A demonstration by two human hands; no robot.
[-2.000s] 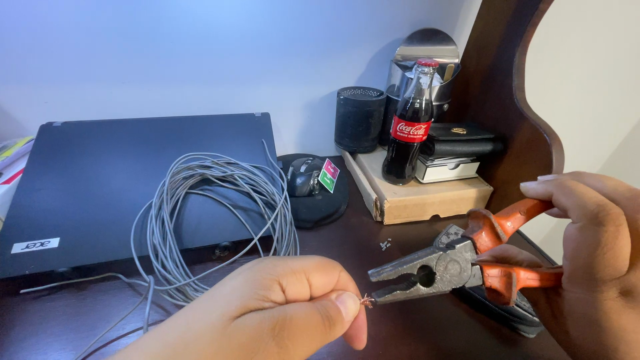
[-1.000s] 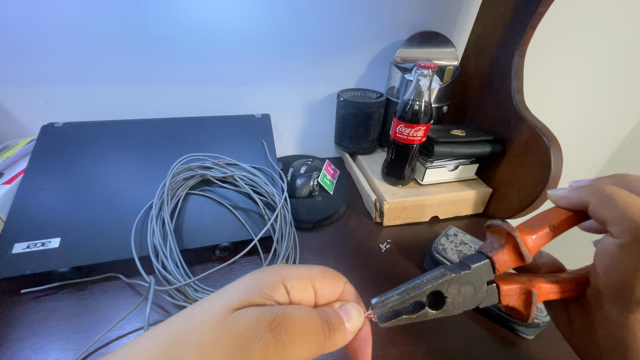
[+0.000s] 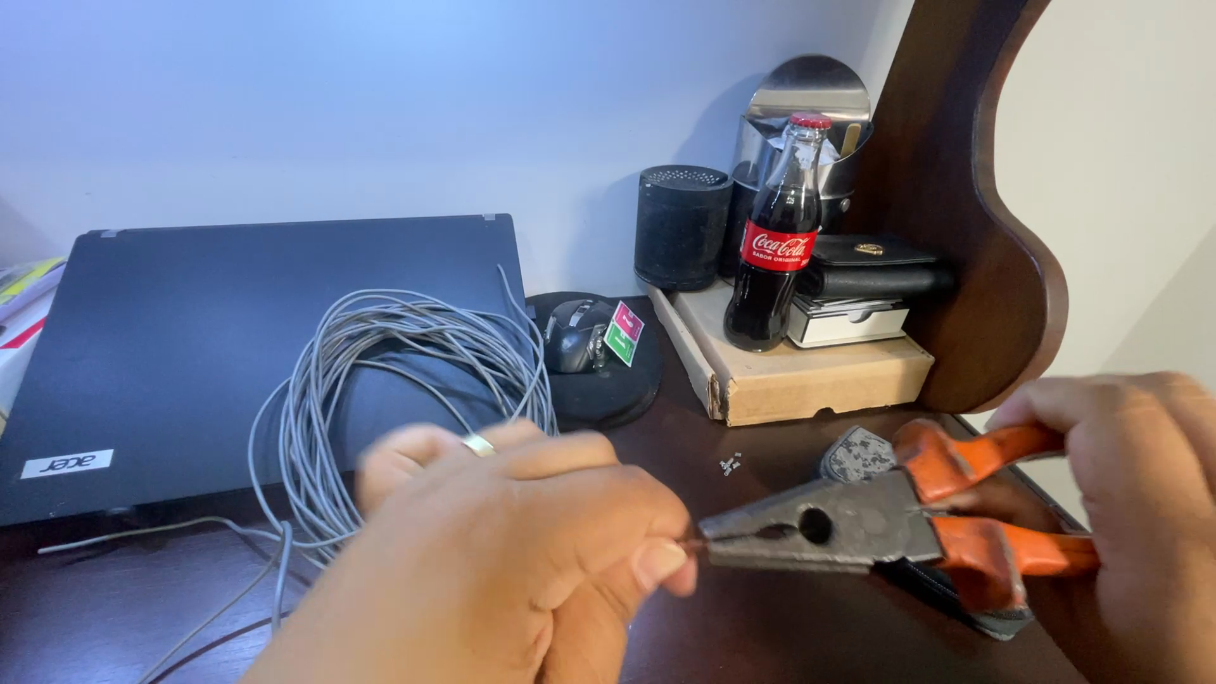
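My left hand (image 3: 532,532) pinches thin copper wire strands (image 3: 696,545) between thumb and forefinger, and most of the wire is hidden by the fingers. Combination pliers (image 3: 836,527) with orange handles are in my right hand (image 3: 1130,475); the jaw tips meet the strands right beside my left fingertips. Behind the left hand, a coil of grey cable (image 3: 323,408) leans over the closed laptop, and one loose end lies to the left on the dark wooden desk.
Behind stand a closed Acer laptop (image 3: 209,351), a mouse (image 3: 577,337) on a black pad, a black cylinder (image 3: 682,228), and a cardboard box (image 3: 817,380) bearing a Coca-Cola bottle (image 3: 774,247). Small bits (image 3: 730,464) and a patterned case (image 3: 855,454) lie near the pliers.
My left hand has rolled over, so its back and a ring now show. The pliers' jaws, slightly apart two seconds ago, have closed in on the strands.
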